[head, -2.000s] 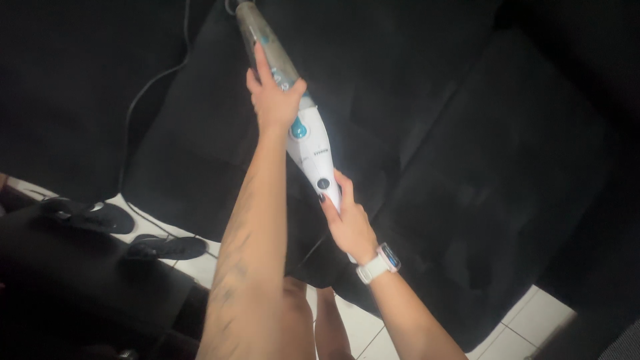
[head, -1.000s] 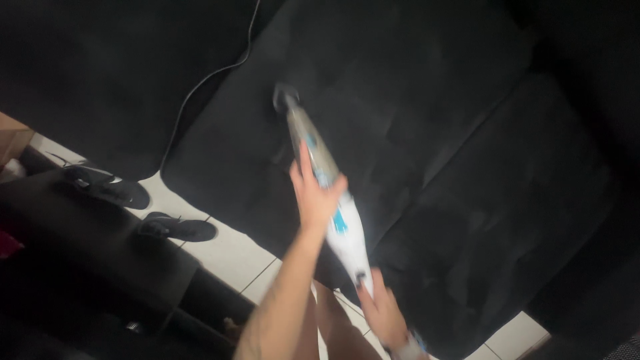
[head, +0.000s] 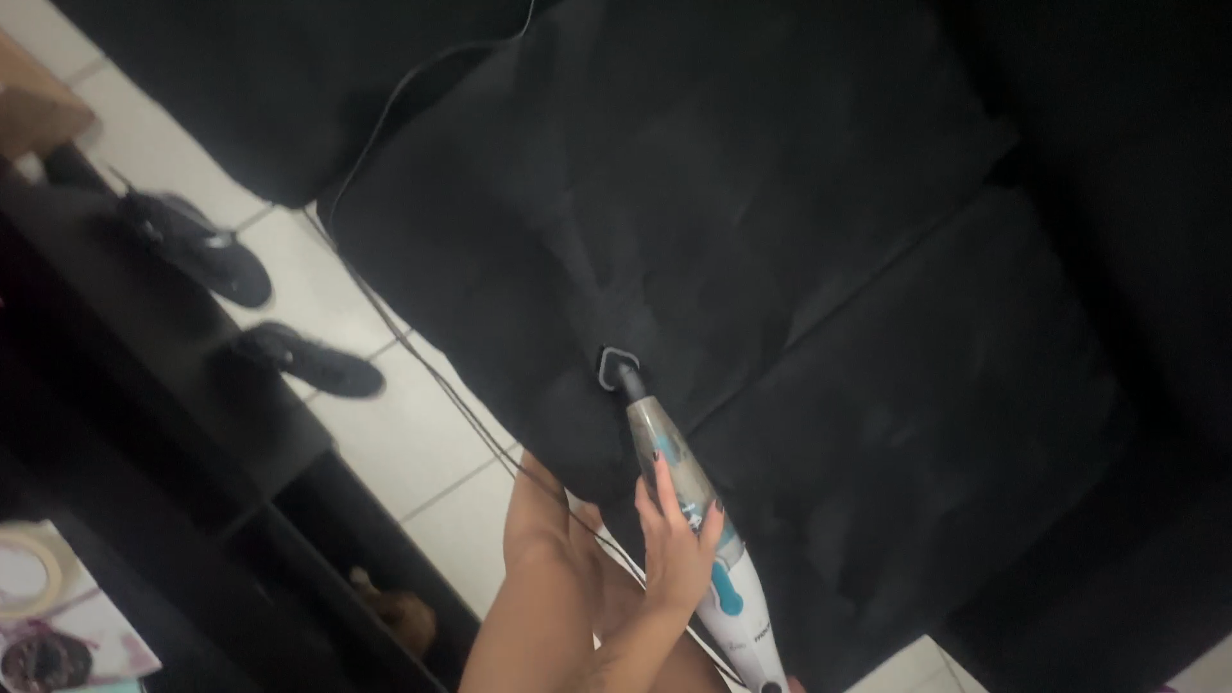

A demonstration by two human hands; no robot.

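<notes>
A white handheld vacuum cleaner [head: 746, 616] with a translucent dust container and teal parts lies slanted at the lower middle. My left hand [head: 674, 553] is wrapped around its container. Its small triangular nozzle [head: 618, 369] rests on the black fabric of a sofa seat [head: 654, 221]. Of my right hand [head: 796, 684], only a sliver shows at the bottom edge beside the vacuum's handle; its grip is hidden.
A thin power cord [head: 385, 313] runs along the sofa's edge and past my legs. Black shoes [head: 207, 250] lie on the white tiled floor [head: 385, 462]. Black furniture [head: 192, 414] stands at left, with a tape roll [head: 29, 576] at its lower end.
My hands have drawn the vacuum down towards my body, and its nozzle has moved from the far part of the seat to nearer its front edge. The view has shifted too.
</notes>
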